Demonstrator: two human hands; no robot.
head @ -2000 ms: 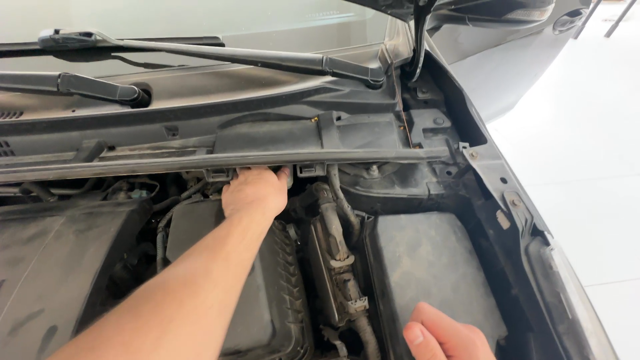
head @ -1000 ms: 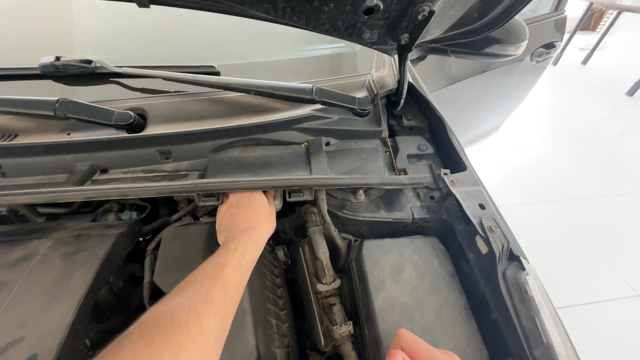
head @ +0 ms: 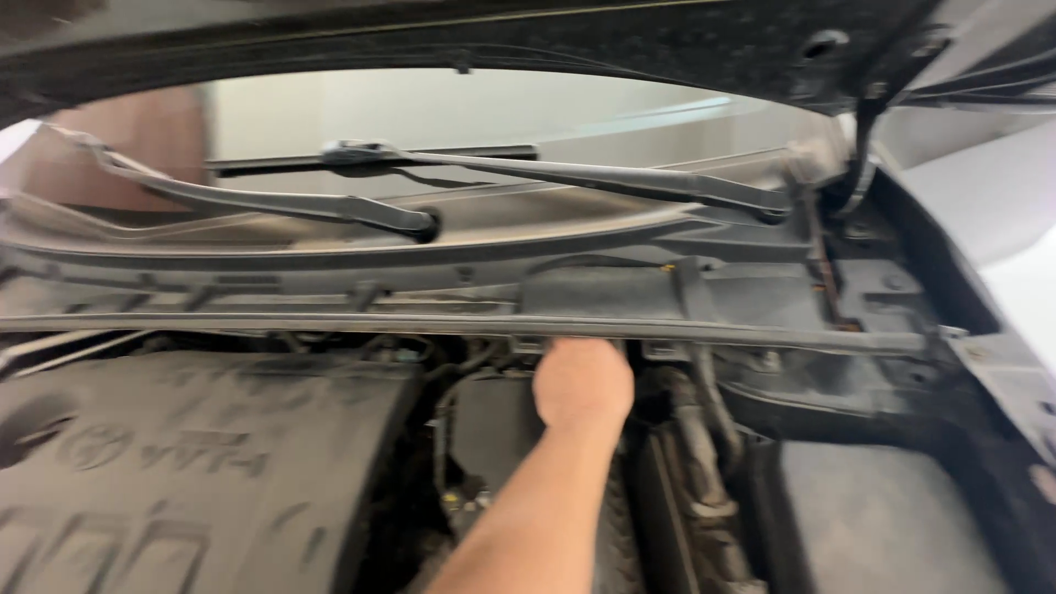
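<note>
My left hand [head: 583,384] reaches to the front edge of the black plastic cowl [head: 606,293], right at the long rubber seal strip [head: 412,324]. Its fingers are hidden under the strip, so whether they grip anything does not show. The wrist is over a black plastic box-shaped cover [head: 495,417]. Just right of the hand a dark bracket [head: 664,351] sits below the strip, near a hose [head: 701,445]. My right hand is out of view.
An engine cover [head: 190,462] fills the left side, and a black box lid [head: 883,511] is at lower right. Wiper arms [head: 577,172] lie over the windshield [head: 495,107]. The raised hood [head: 412,41] hangs above, with its hinge [head: 865,148] at the right.
My right hand, earlier at the lower right edge, has gone out of view. My left hand stays at the seal strip. The view has swung up and left.
</note>
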